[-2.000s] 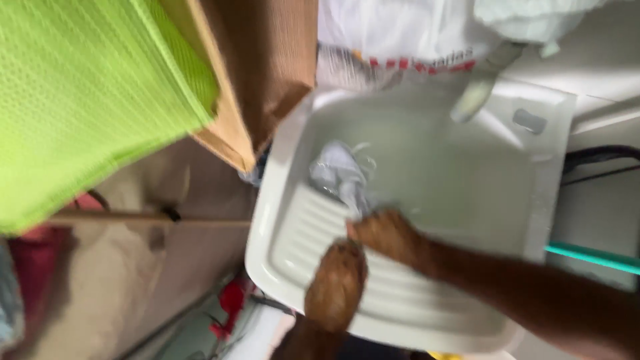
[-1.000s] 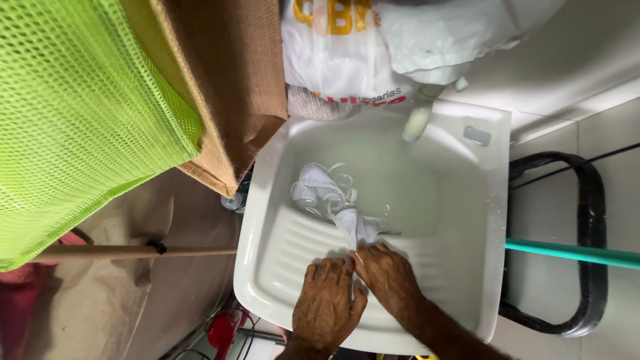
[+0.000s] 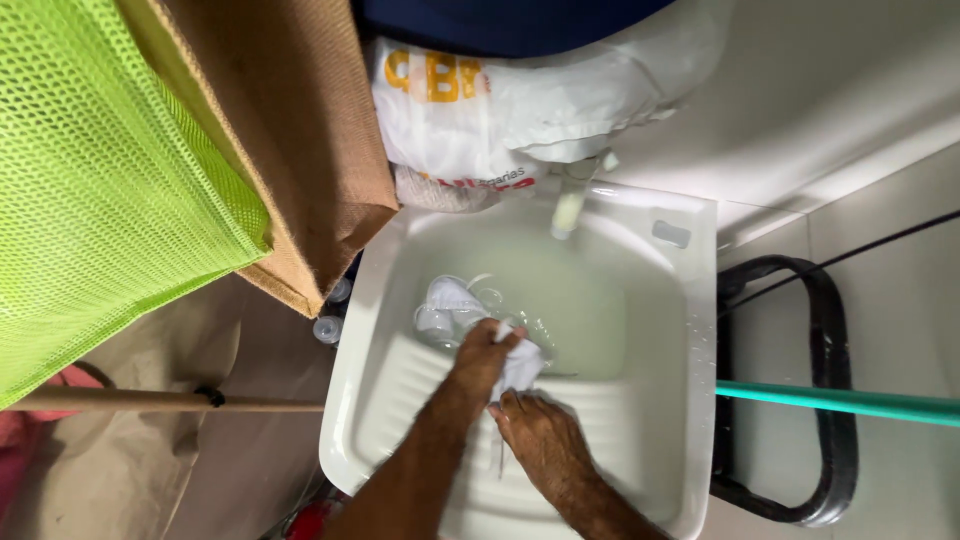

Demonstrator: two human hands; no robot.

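Note:
A white laundry sink (image 3: 664, 337) with a ribbed washboard slope holds cloudy water. White wet cloth (image 3: 521, 364) with thin straps stretches between my hands above the top of the ribs. My left hand (image 3: 480, 356) grips its upper end, fingers closed at the water's edge. Below and to the right, my right hand (image 3: 541, 435) pinches the lower end over the ribs, and a thin strap hangs down there. Another white part (image 3: 452, 296), with looped straps, lies in the water at the upper left; whether it joins the held cloth cannot be told.
A pale tap (image 3: 570, 206) reaches over the basin beneath white plastic bags (image 3: 450, 112) bearing writing. At left hang a green mesh bag (image 3: 112, 187) and a brown woven bag (image 3: 300, 97). A wooden pole (image 3: 262, 404), a teal pole (image 3: 840, 399) and a black frame (image 3: 832, 360) flank the sink.
My left hand has moved up from the ribs to the water's edge. The cloth between the hands now lies farther right of the looped part. The view has shifted.

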